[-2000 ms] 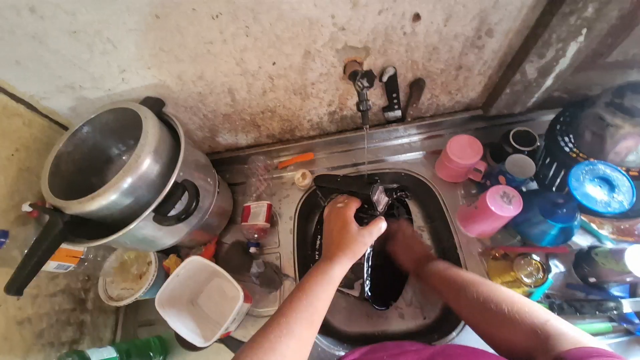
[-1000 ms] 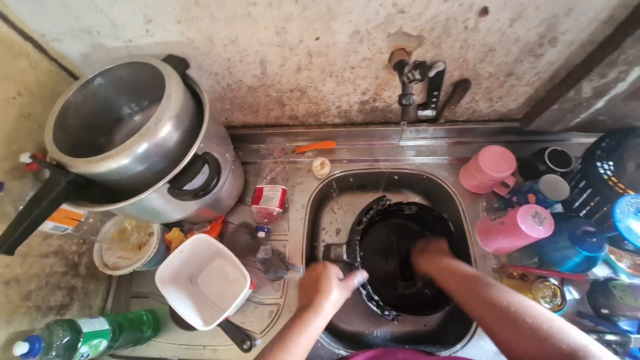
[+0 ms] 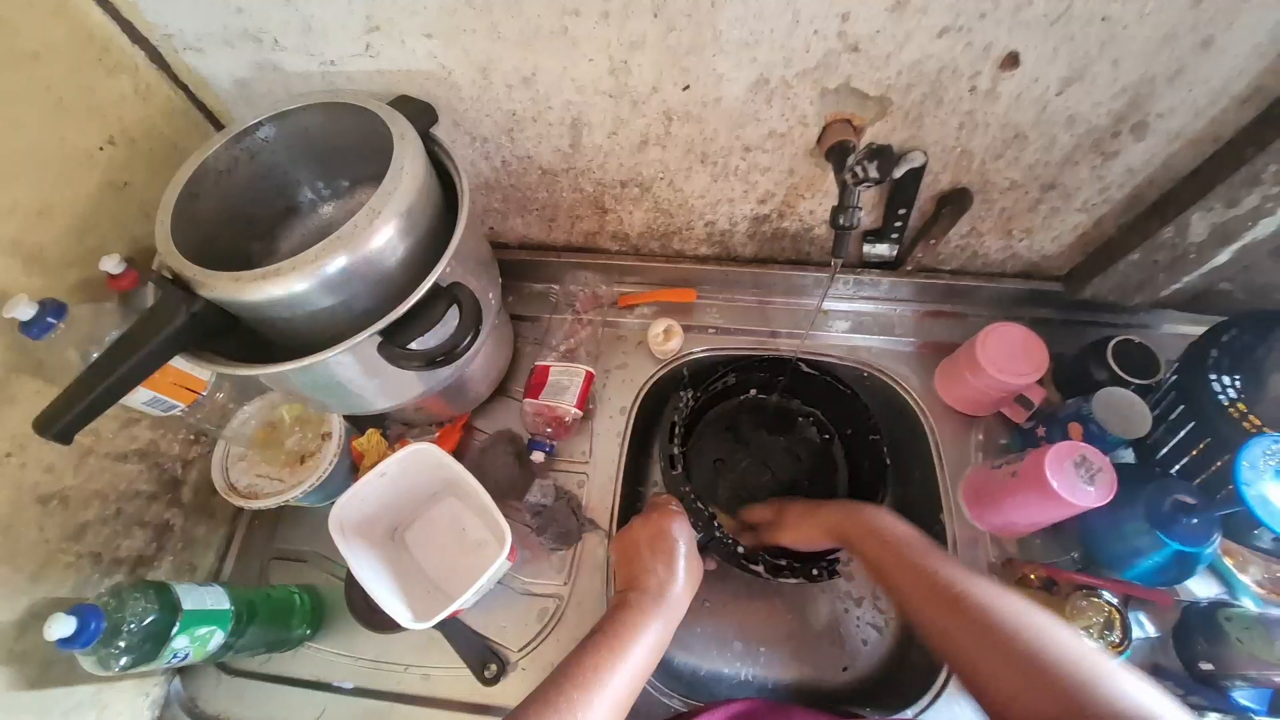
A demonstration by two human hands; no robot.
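A round black pan (image 3: 765, 450) is in the stainless steel sink (image 3: 800, 640), its inside wet. My left hand (image 3: 658, 548) is closed at the pan's near left side, on what looks like its handle, mostly hidden by the fingers. My right hand (image 3: 800, 522) reaches inside the near part of the pan; its fingers touch the inner surface, and whether they hold anything is unclear. From the wall faucet (image 3: 846, 205) a thin stream of water falls into the far side of the pan.
Left of the sink are stacked aluminum pots (image 3: 440, 370), a white plastic tub (image 3: 420, 535), a clear bottle (image 3: 560, 390) and a green bottle (image 3: 250, 618). Pink cups (image 3: 1040, 488), a blue container (image 3: 1150, 525) and a black basket (image 3: 1220, 400) crowd the right side.
The pan was tilted up under the faucet two seconds ago and now lies face up. Its gripped side has swung toward me since one second ago. Water is again seen running.
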